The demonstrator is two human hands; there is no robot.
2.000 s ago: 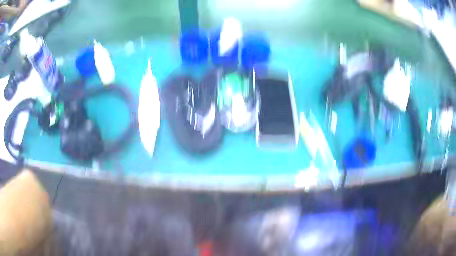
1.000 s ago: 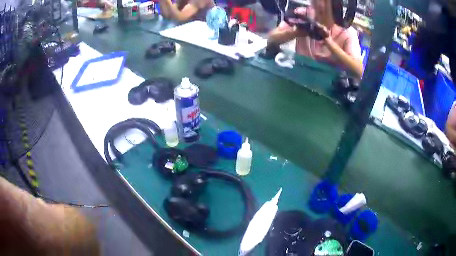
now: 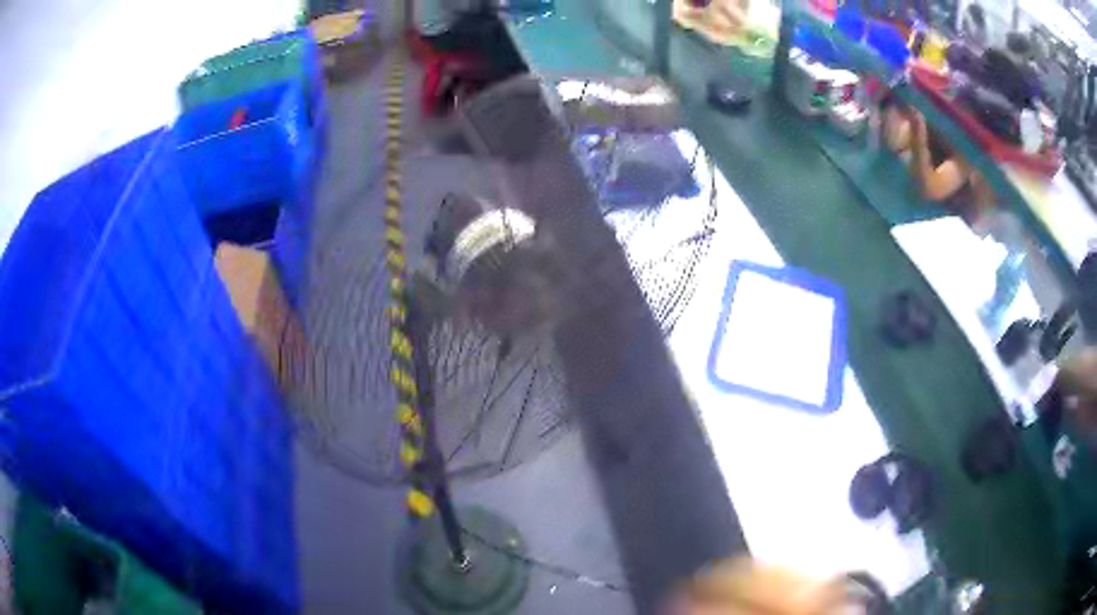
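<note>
A blurred skin-toned shape, probably my left hand or forearm [image 3: 758,591], is cut off by the bottom edge, right of centre. Its fingers cannot be made out, nor whether it holds anything. My right hand is not in view. Beyond the shape, black headphones [image 3: 893,490] lie across the edge of the white bench covering [image 3: 788,481] and the green mat. Part of another dark item [image 3: 864,589] shows at the bottom edge, partly hidden. A blue-rimmed tray [image 3: 718,348] with a white inside lies flat on the white covering.
A large wire fan with a round green base [image 3: 463,565] stands on the grey floor, beside a yellow-black floor line [image 3: 395,240]. Big blue bins [image 3: 132,360] are stacked at left with a brown box [image 3: 253,294]. More headphones [image 3: 908,318] lie on the green bench. A person [image 3: 932,162] sits beyond.
The view has swung left and is tilted, showing the aisle, fan and bins. The spray can, small bottles and opened headphones have left the picture. The skin-toned shape now shows at the bottom, right of centre.
</note>
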